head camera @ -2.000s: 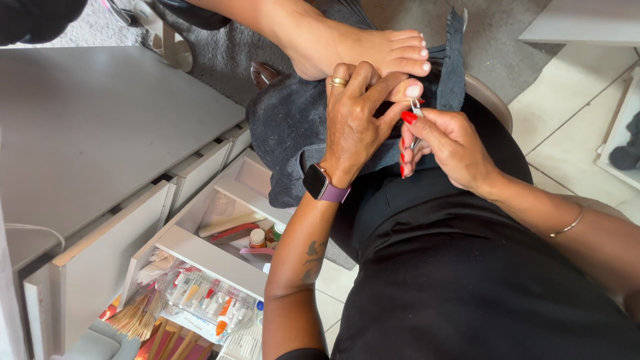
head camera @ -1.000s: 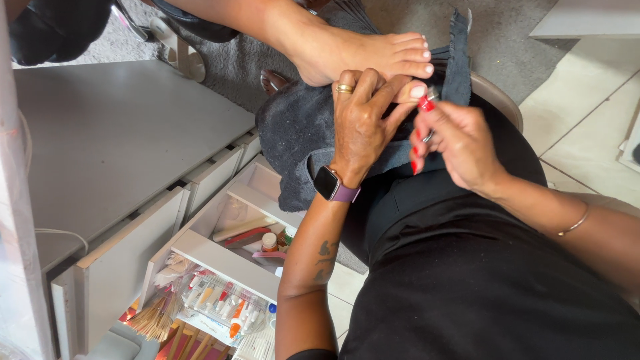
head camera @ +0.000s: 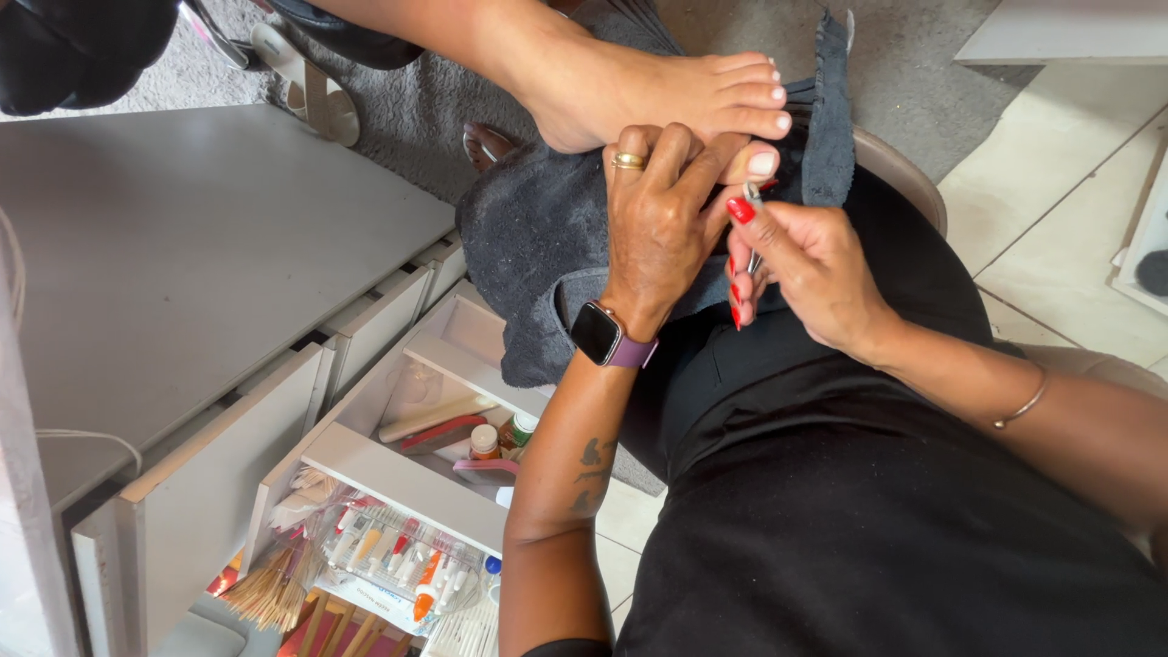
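Another person's bare foot (head camera: pixel 639 96), its toenails painted white, rests over a dark grey towel (head camera: pixel 538 255) on my lap. My left hand (head camera: pixel 662 205), with a gold ring and a smartwatch (head camera: pixel 598 334) on the wrist, grips the foot's big toe (head camera: pixel 756 164). In my right hand (head camera: pixel 803 265), with red nails, is a small metal nipper (head camera: pixel 752 192); its head is close to the tip of the big toe, and the fingers partly hide its handles. Whether it touches the toe I cannot tell.
An open drawer (head camera: pixel 415 484) at lower left holds nail files (head camera: pixel 444 433), small bottles (head camera: pixel 484 442), a clear basket of bottles and wooden sticks (head camera: pixel 269 589). Beside it is a grey cabinet top (head camera: pixel 201 255). A sandal (head camera: pixel 315 91) lies on the carpet.
My right hand has shifted and turned a little around the big toe, with the metal tool still in its fingers. My left hand keeps its hold on the toe.
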